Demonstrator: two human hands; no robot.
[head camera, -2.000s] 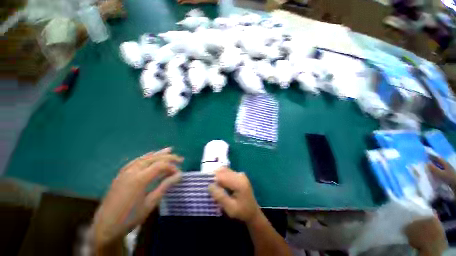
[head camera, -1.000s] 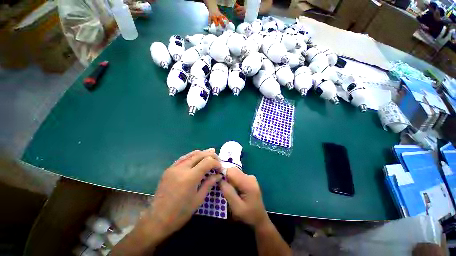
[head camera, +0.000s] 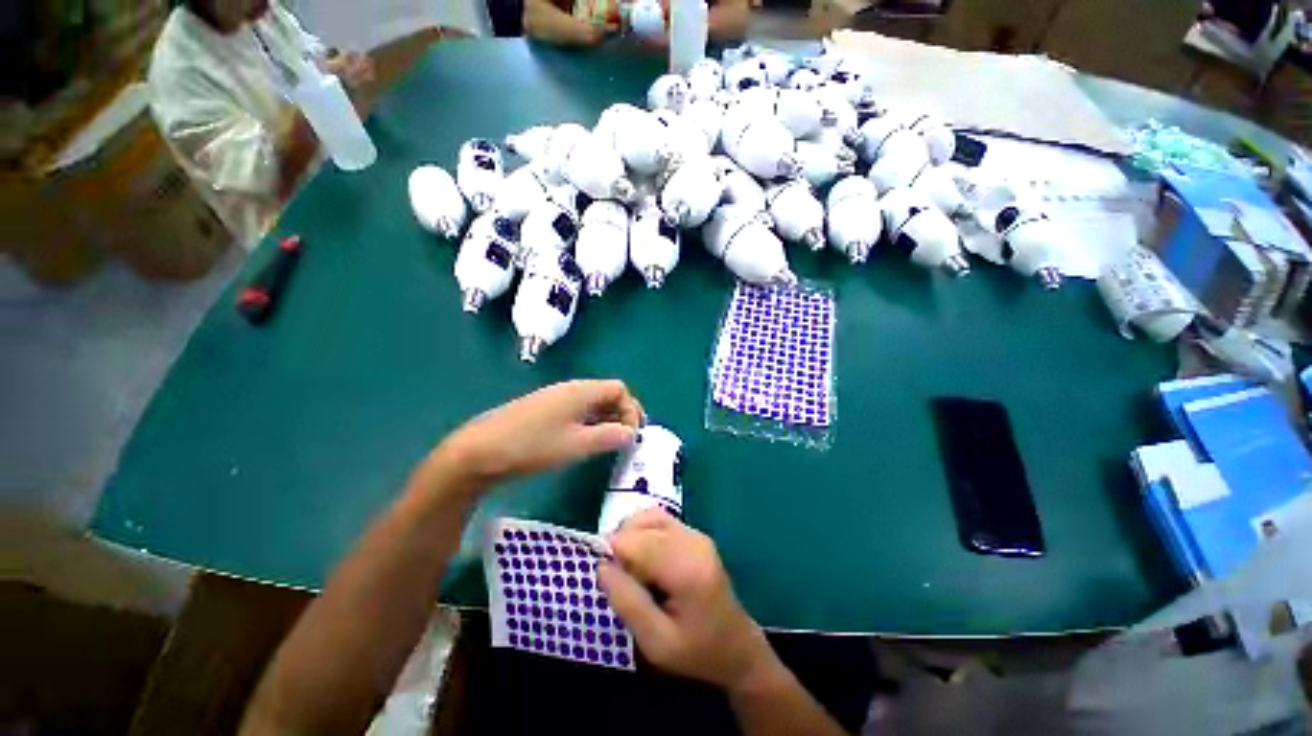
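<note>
A white bulb camera (head camera: 646, 472) lies at the table's near side, in front of me. My right hand (head camera: 676, 590) grips its near end together with the corner of a white sticker sheet (head camera: 558, 592) with rows of purple dots. The sheet hangs to the left over the table edge. My left hand (head camera: 564, 429) has its thumb and index fingertips close together at the camera's far left side; whether a sticker is between them is too small to tell. The camera's near end is hidden by my right hand.
Beyond are a pile of bulb cameras (head camera: 691, 180) and bagged spare sticker sheets (head camera: 774, 357). A smartphone (head camera: 987, 476) and blue boxes (head camera: 1249, 453) are at right. A screwdriver (head camera: 271, 279) and squeeze bottle (head camera: 335, 121) are at left. People sit at the far side and far left.
My left hand has moved off the sticker sheet to the camera's far left side. The sheet now shows more fully, held by my right hand alone. The view has shifted slightly.
</note>
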